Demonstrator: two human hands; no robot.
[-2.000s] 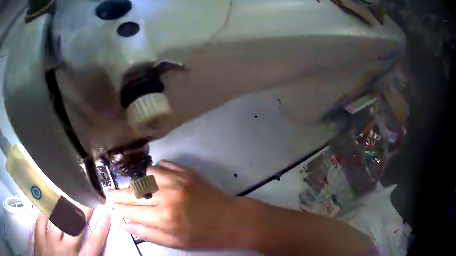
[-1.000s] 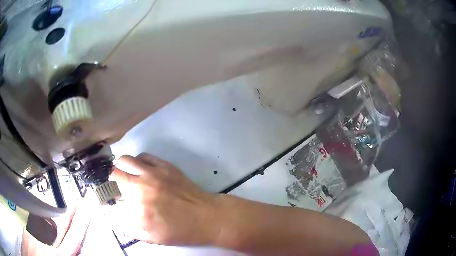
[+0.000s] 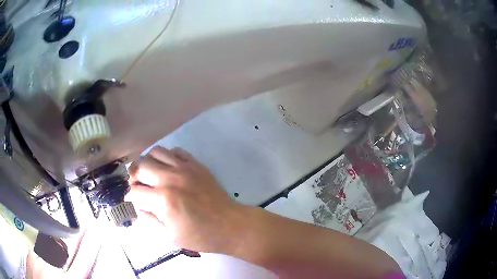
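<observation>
White cloth [image 3: 158, 257] lies at the bottom left under a bright glare, with dark lines on it. The off-white sewing machine [image 3: 218, 60] spans the top, with ribbed cream dials [image 3: 89, 132] on its head. My right hand [image 3: 182, 199] is beside the lower dial [image 3: 121, 213], fingers bent towards the needle area; its fingertips are partly hidden by glare and machine parts. My left hand [image 3: 62, 264] is low at the left edge, partly behind the lamp [image 3: 23, 226], washed out and cut off. Whether either hand grips the cloth cannot be seen.
The flat machine bed [image 3: 234, 147] lies under the arm, with a dark seam along its front edge. Clear and red plastic clutter [image 3: 376, 163] sits to the right. Crumpled white material [image 3: 408, 234] lies at the lower right. A tan thread [image 3: 150, 46] crosses the arm.
The view has shifted, so the machine head sits further left than two seconds ago. My right hand has moved slightly up beside the dial. More of the dark line on the cloth shows below it.
</observation>
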